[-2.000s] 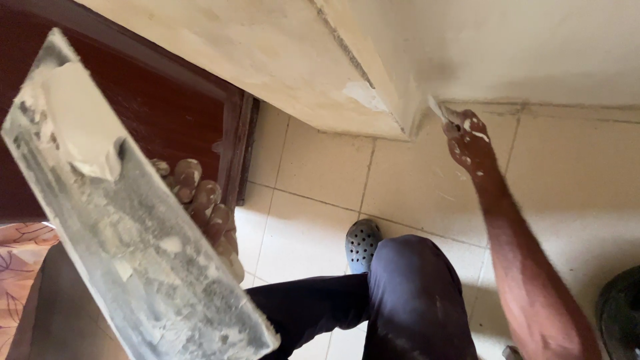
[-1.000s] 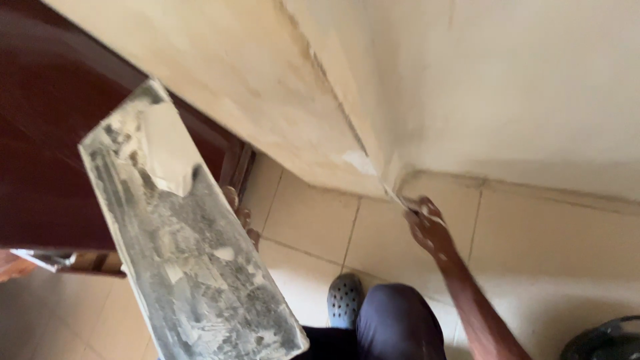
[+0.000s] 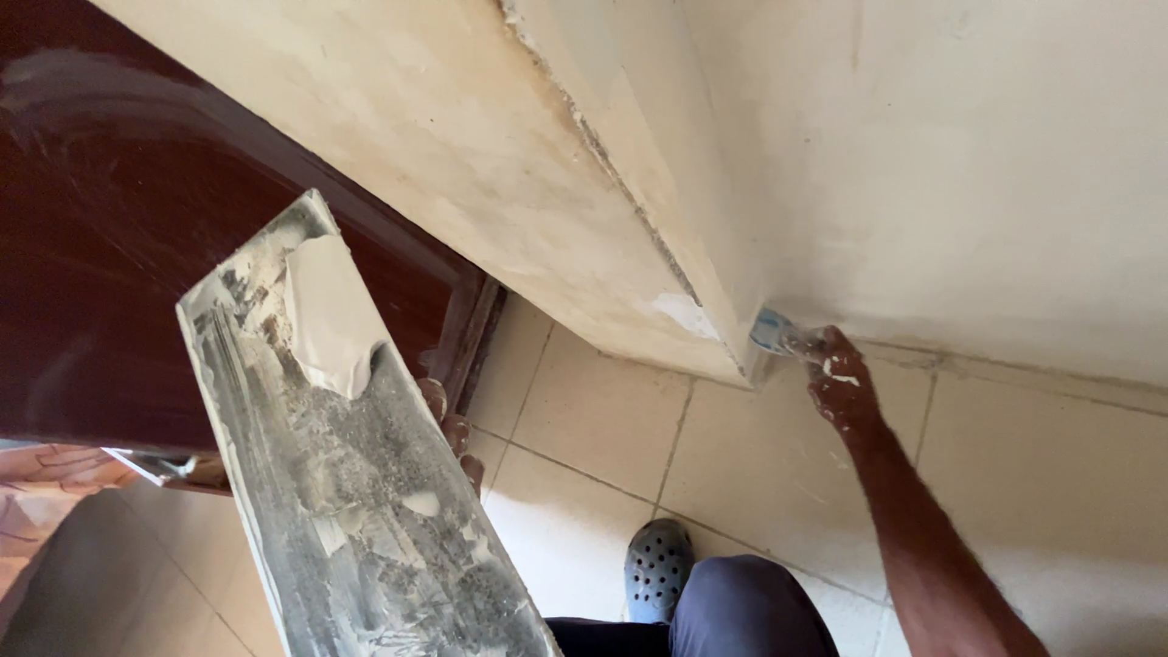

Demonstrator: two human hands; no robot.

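My left hand [image 3: 453,429] holds a long flat plaster board [image 3: 392,511] from beneath; only its fingertips show past the right edge. Dried smears cover the board, and a thick lump of white filler paste [image 3: 333,315] lies near its far end. My right hand [image 3: 841,376], spotted with paste, grips a putty knife [image 3: 772,330] with a bluish blade. The blade is against the foot of the narrow wall face [image 3: 703,228], at the inner corner just above the floor. A rough, chipped line [image 3: 630,196] runs along the wall's outer edge, with a white patch [image 3: 686,315] beside its lower end.
A dark red-brown wooden panel [image 3: 182,228] with a frame stands at left. Patterned cloth [image 3: 55,484] lies at lower left. Beige tiles [image 3: 602,401] cover the floor, and the larger wall [image 3: 958,182] rises at right. My grey clog [image 3: 659,570] and knee [image 3: 753,607] are below.
The putty knife was at the chipped outer edge one second ago and is now at the inner corner, its blade face more visible. My left hand keeps hold of the board.
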